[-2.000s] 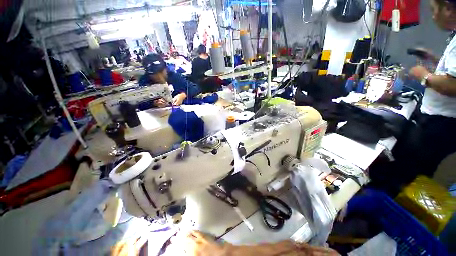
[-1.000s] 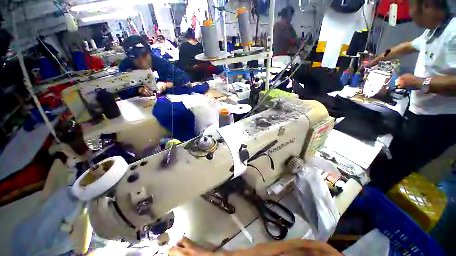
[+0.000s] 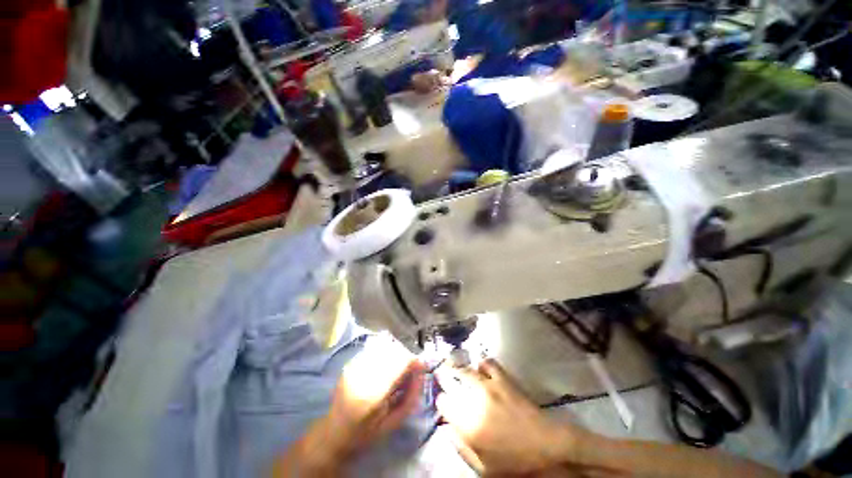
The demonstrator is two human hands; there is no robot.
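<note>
The cream sewing machine head (image 3: 560, 247) spans the view, with its needle area under bright glare. My left hand (image 3: 374, 397) and my right hand (image 3: 490, 411) meet just in front of the needle, fingertips close together on a small pale cloth piece (image 3: 432, 387). Glare and blur hide its edges. The light blue-grey garment piece (image 3: 271, 364) lies limp on the table left of my left hand.
Black-handled shears (image 3: 705, 397) and a white strip (image 3: 612, 390) lie right of the needle. A white tape roll (image 3: 370, 224) sits on the machine's left end. A clear plastic bag (image 3: 808, 397) hangs at right. Another worker's hand (image 3: 428, 80) shows behind, near navy fabric (image 3: 483, 131).
The view has swung left and down toward the needle. Both hands now show at the needle, where earlier only part of the right hand and arm showed clearly at the bottom edge.
</note>
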